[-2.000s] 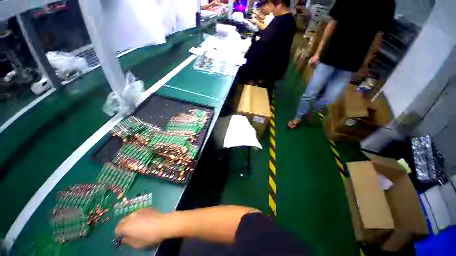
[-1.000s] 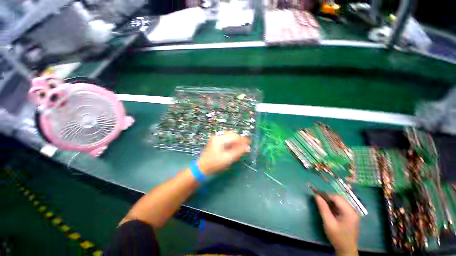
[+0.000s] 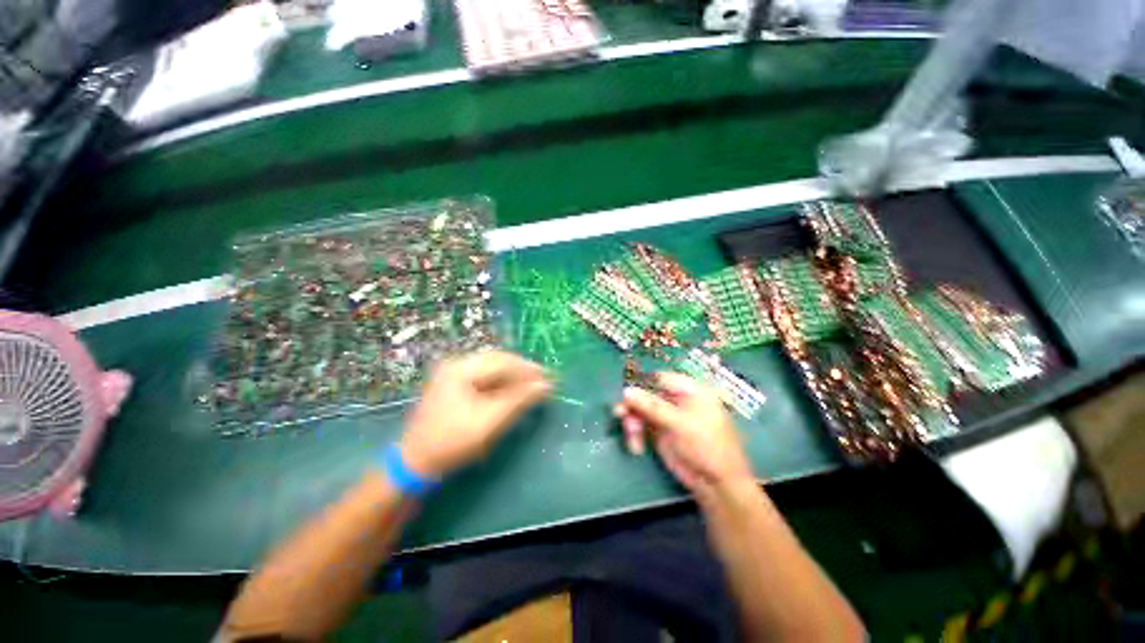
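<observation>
My left hand (image 3: 471,408), with a blue wrist strap, is over the bench by the tray's lower right corner, fingers curled. A thin green stick lies near its fingertips; I cannot tell if it holds anything. My right hand (image 3: 684,427) pinches a small dark, coppery piece (image 3: 640,376) between thumb and fingers. A pale-faced panel strip (image 3: 725,381) lies just behind that hand. Panel strips with coppery rows (image 3: 647,291) lie fanned beyond it. The clear tray (image 3: 358,308) at left holds a mottled mass of small boards. Bright green rails (image 3: 540,308) lie between tray and strips.
Stacked panels (image 3: 866,377) overlap a black tray (image 3: 929,239) at right. A pink fan (image 3: 44,415) stands at the left edge. Pale crumbs lie between my hands. A post wrapped in clear plastic (image 3: 892,145) rises behind the black tray.
The view has swung right since a second ago. My left hand has moved from over the tray towards the right; my right hand has come closer to it, still pinching a dark piece.
</observation>
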